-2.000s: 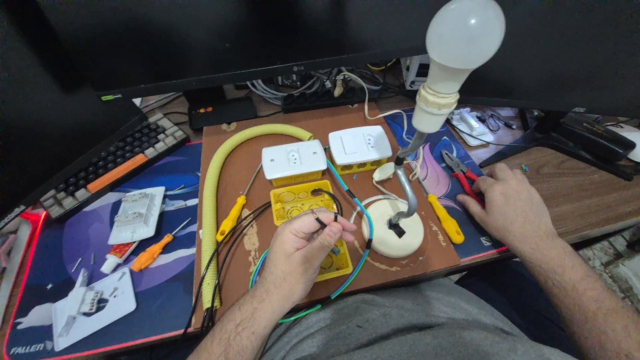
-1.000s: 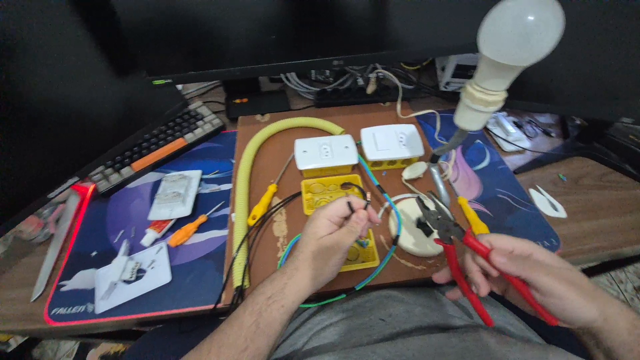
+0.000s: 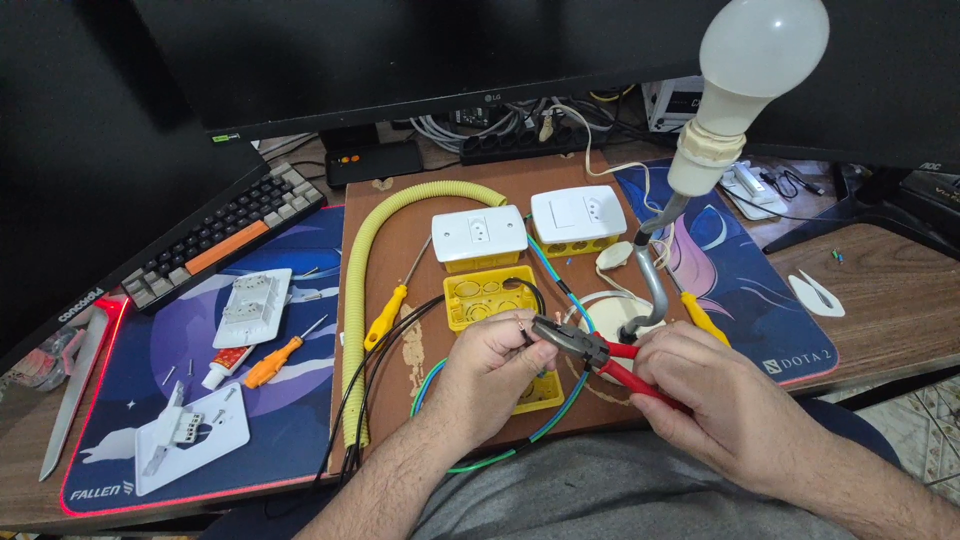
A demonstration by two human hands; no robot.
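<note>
My left hand (image 3: 499,375) pinches black wires (image 3: 527,330) whose bare copper ends stick up, just over the two yellow electrical boxes (image 3: 487,289). Red-handled combination pliers (image 3: 589,349) are in my right hand (image 3: 709,397), their jaws at the wires beside my left fingertips. Whether the jaws bite on a wire cannot be told. A white socket plate (image 3: 480,232) and a plate with switch and socket (image 3: 577,214) top two more yellow boxes. Blue and green wires (image 3: 559,274) curve past my left hand. Yellow corrugated conduit (image 3: 360,285) arches across the brown board (image 3: 390,202).
A light bulb (image 3: 761,52) on a bent metal arm rises at the right, above a round cream base (image 3: 600,307). Yellow screwdrivers (image 3: 386,319) flank the boxes. At left lie an orange screwdriver (image 3: 274,364), loose screws, a tube (image 3: 227,364) and white plates (image 3: 255,307). Monitors (image 3: 450,60) stand behind.
My right hand has picked up the pliers from the mat's right side and brought them left to the wires at my left fingers. My left hand stays at the wires.
</note>
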